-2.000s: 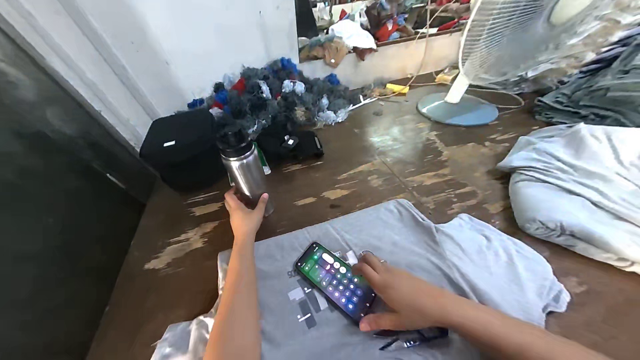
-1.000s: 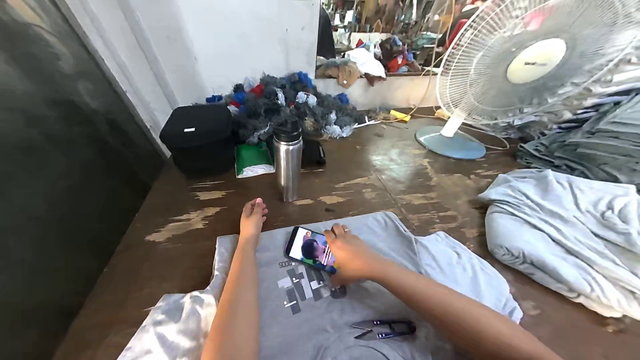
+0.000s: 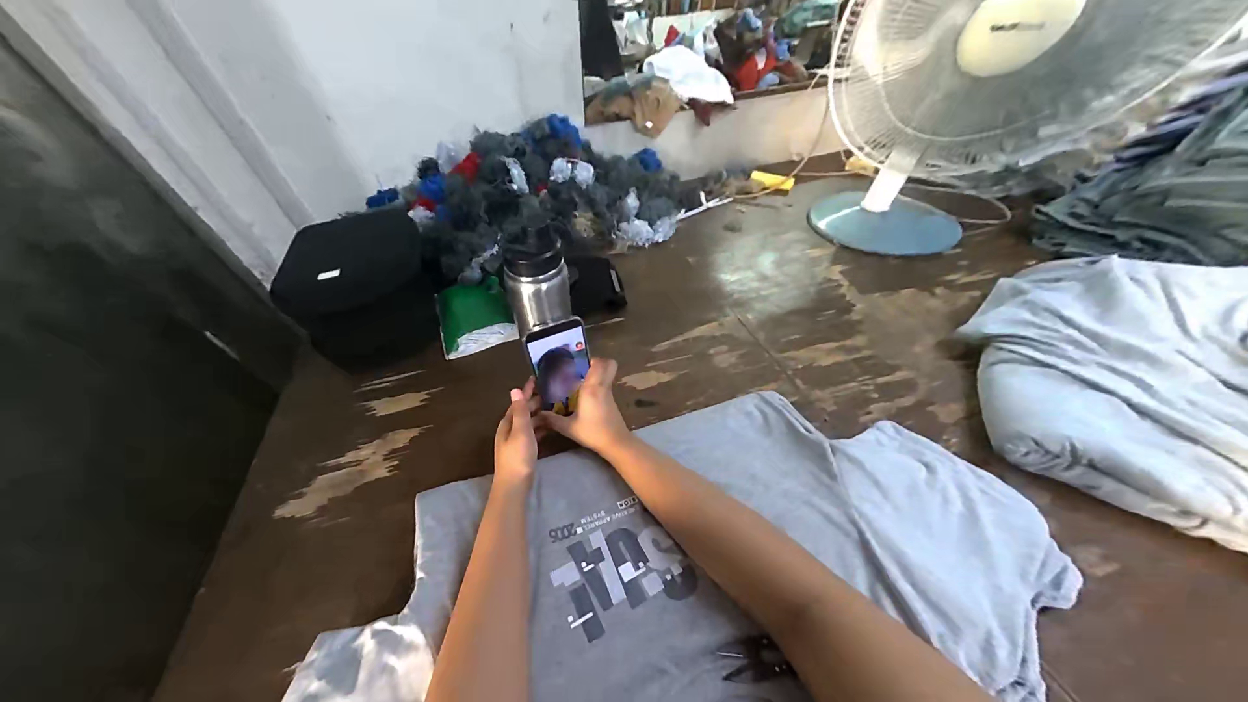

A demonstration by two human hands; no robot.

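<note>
A smartphone [image 3: 559, 363] with a lit screen stands nearly upright against the front of a stainless steel bottle [image 3: 539, 291] with a black lid. My right hand [image 3: 592, 411] grips the phone at its lower right edge. At the phone's lower left is my left hand [image 3: 518, 436], its fingers close to the edge; whether they press on it is hard to tell. A grey printed T-shirt [image 3: 741, 468] lies spread under my forearms. Dark thread snips [image 3: 759, 660] rest on the shirt, partly hidden by my right forearm.
Behind the bottle are a black case [image 3: 356, 278], a green packet [image 3: 475, 317], a black pouch [image 3: 597, 285] and a heap of fabric scraps [image 3: 531, 185]. A fan [image 3: 882, 210] stands at the back right. Folded grey cloth [image 3: 1121, 380] and dark garments [image 3: 1155, 210] lie at the right.
The phone has moved from above the shirt to the bottle's front, and its screen shows a different picture than two seconds ago. My left hand, on the bottle at first, is now beside the phone.
</note>
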